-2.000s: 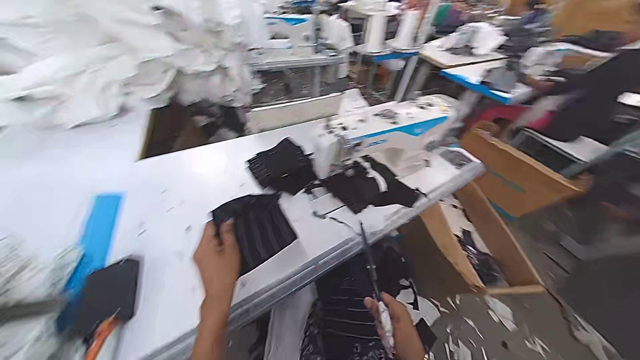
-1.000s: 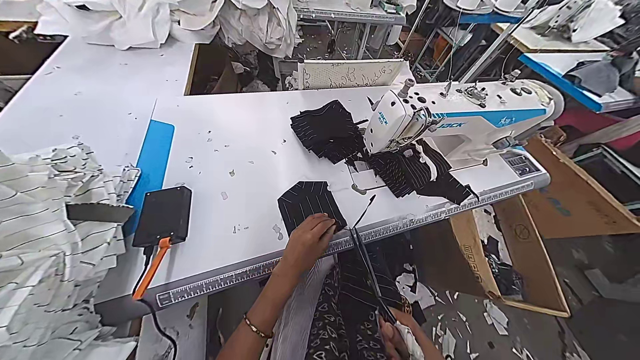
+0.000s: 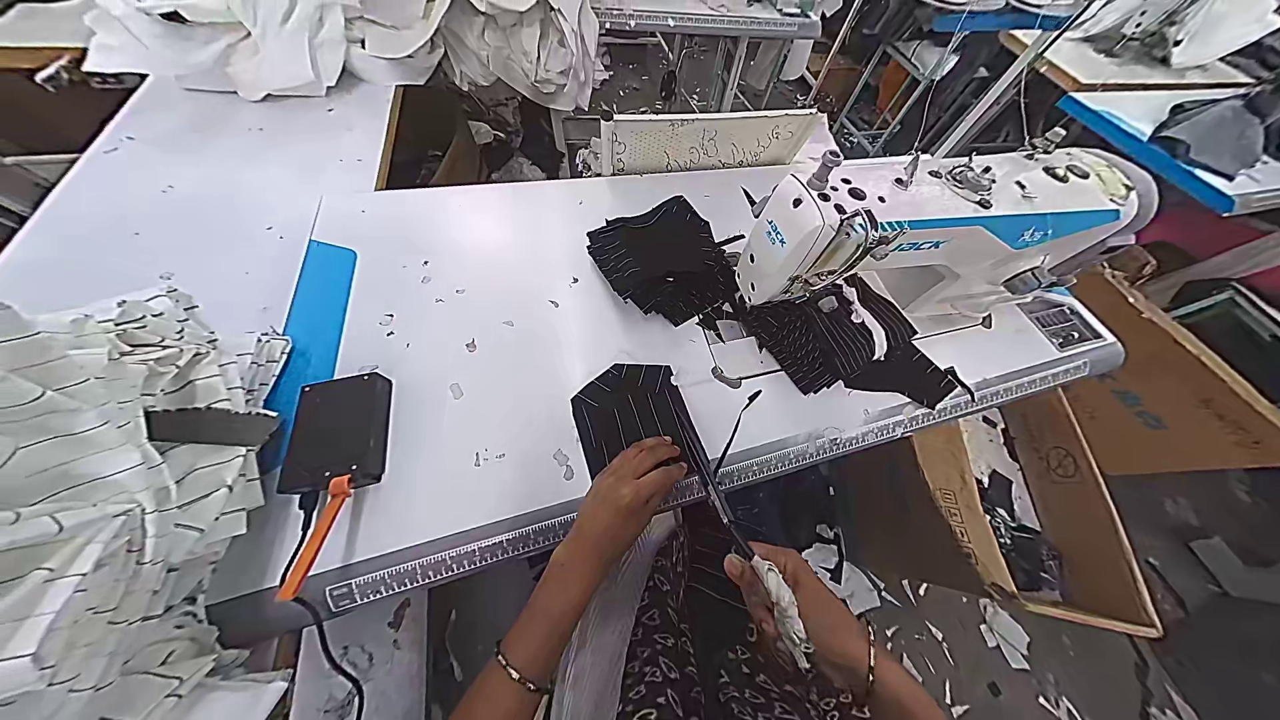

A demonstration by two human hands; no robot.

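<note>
My left hand (image 3: 632, 492) presses on a black pinstriped fabric piece (image 3: 625, 405) at the table's front edge. My right hand (image 3: 790, 590) grips scissors (image 3: 722, 500) whose handle is wrapped in white cloth; the blades are apart, and one lies along the right side of the piece. A stack of black striped pieces (image 3: 665, 255) rests farther back. More black pieces (image 3: 825, 335) lie beneath the head of a white and blue Jack sewing machine (image 3: 940, 230).
Striped white fabric (image 3: 90, 500) is heaped at the left, beside a black box (image 3: 337, 432) with an orange strap. A ruler strip (image 3: 460, 565) runs along the front edge. An open cardboard box (image 3: 1090, 500) with scraps stands at the right, on the floor. White cloth (image 3: 350, 40) lies behind.
The view has shifted since two seconds ago. My left hand stays on the black piece. The scissors have moved, and a blade now lies against the piece's right side.
</note>
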